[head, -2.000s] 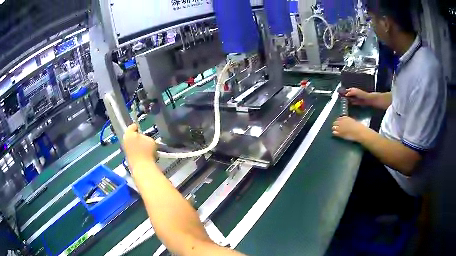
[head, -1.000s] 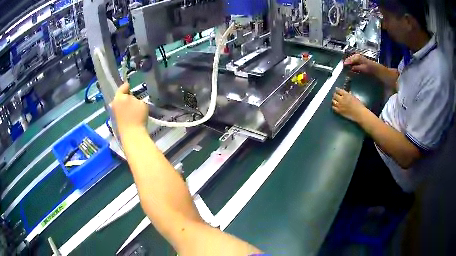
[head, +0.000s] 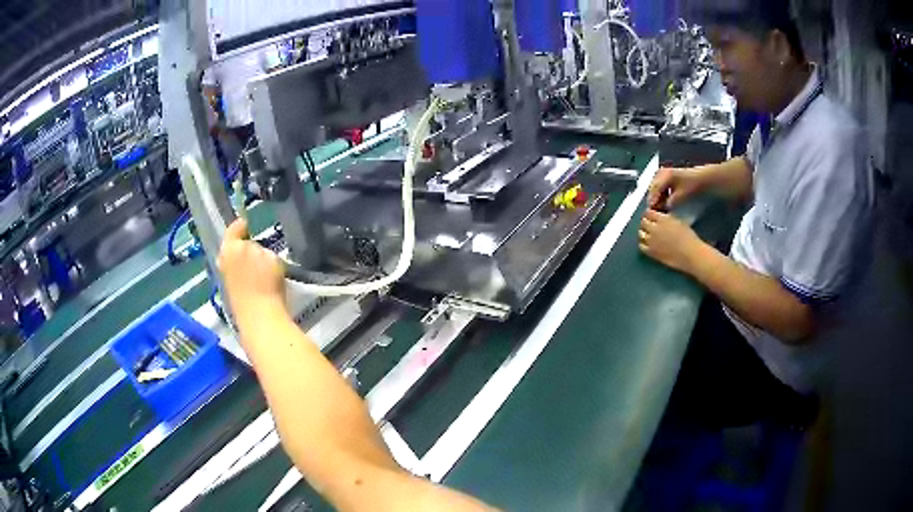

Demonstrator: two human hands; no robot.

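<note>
My right hand (head: 252, 268) is at the left of centre, at the end of my outstretched bare arm. It is closed around the pale rod (head: 203, 190) beside the grey upright post (head: 187, 110) of the machine frame. The fingers are partly hidden, so the exact grip is hard to see. A cream hose (head: 408, 190) curves down from the machine and ends close behind my hand. My left hand is not in view.
A metal machine (head: 471, 235) with a yellow and red button (head: 571, 196) stands beyond my arm. A blue bin (head: 172, 362) holds pens or tools. White guide rails (head: 536, 345) cross the green belt (head: 591, 385). Another person (head: 801, 190) works at the right.
The camera view has tilted down and back up. My hand has stayed on the rod. The other person's hands have come together and their head is raised more.
</note>
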